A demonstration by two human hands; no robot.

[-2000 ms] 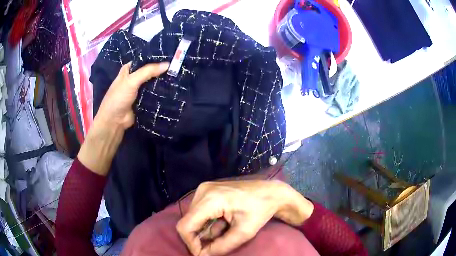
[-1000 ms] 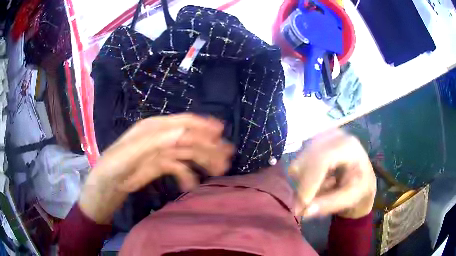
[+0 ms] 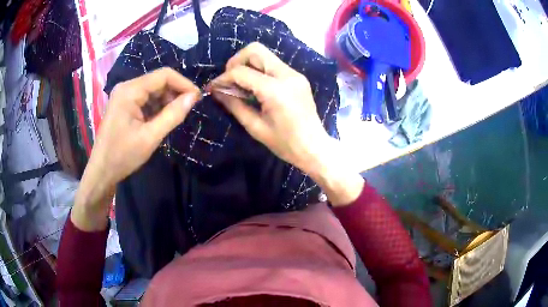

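Note:
The black garment with thin pale check lines (image 3: 252,33) lies on the white table and reaches down to the pink apron. My left hand (image 3: 135,123) is over its upper left part, with thumb and forefinger pinched together. My right hand (image 3: 279,105) is over its upper middle, its fingertips close to the left ones. A thin metallic tool (image 3: 233,92) lies in the right fingers; it looks like snips or a needle. A tiny pale bit (image 3: 205,93) shows between the two hands; whether it is label or thread is unclear. The pale label is otherwise hidden.
A red bowl (image 3: 419,45) with a blue tool (image 3: 387,42) stands at the upper right. A grey-green cloth scrap (image 3: 413,114) lies below it. A folded black cloth (image 3: 474,42) is farther right. A wooden stool (image 3: 481,264) stands on the green floor at the lower right.
Both hands have risen from low over the garment and apron and come together at its upper part. The label, visible before, is now covered by the hands.

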